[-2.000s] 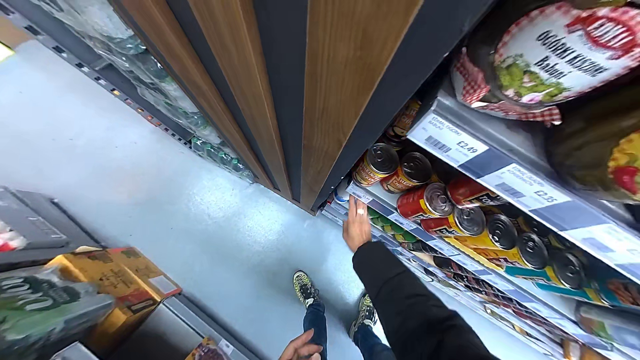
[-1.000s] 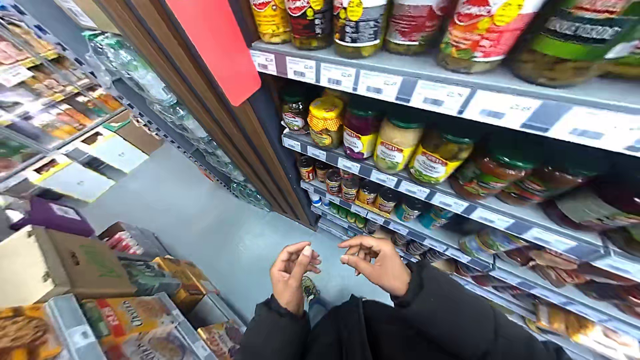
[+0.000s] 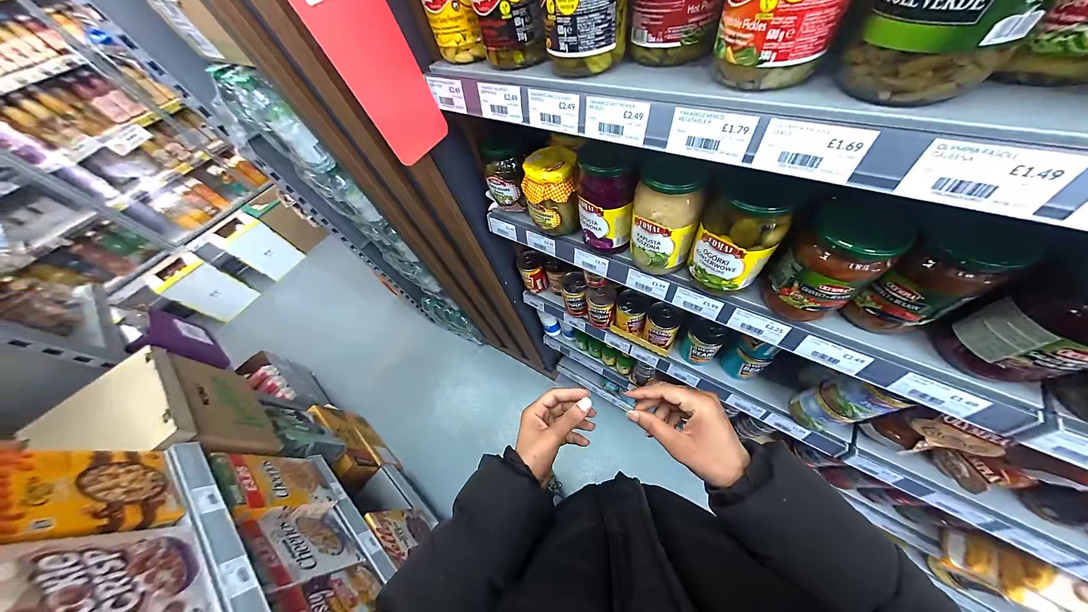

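Observation:
Both of my hands are raised before my black jacket, a short gap apart. My left hand (image 3: 554, 432) has its fingers curled and its thumb near the index finger; a small white spot shows at the thumb tip, and whether it is a nail or a held thing is unclear. Thumb and index finger of my right hand (image 3: 693, 431) come close together, pointing left. Anything thin between those fingertips cannot be made out. Behind the right hand, lower shelves carry food cans (image 3: 663, 325). Above them stand glass jars of pickled vegetables (image 3: 733, 246) with green lids.
A shelf edge with price labels (image 3: 710, 132) runs across the upper right. Brown wooden slats (image 3: 374, 144) end the shelving beside a red panel (image 3: 382, 85). At left are packs of bottles (image 3: 314, 161), an opened cardboard box (image 3: 212, 399) and cereal boxes (image 3: 110, 484). Grey floor (image 3: 399, 357) lies between.
Two seconds ago my right hand was at a lower shelf edge by the cans; it has come away and is now near my left hand. The view has shifted strongly.

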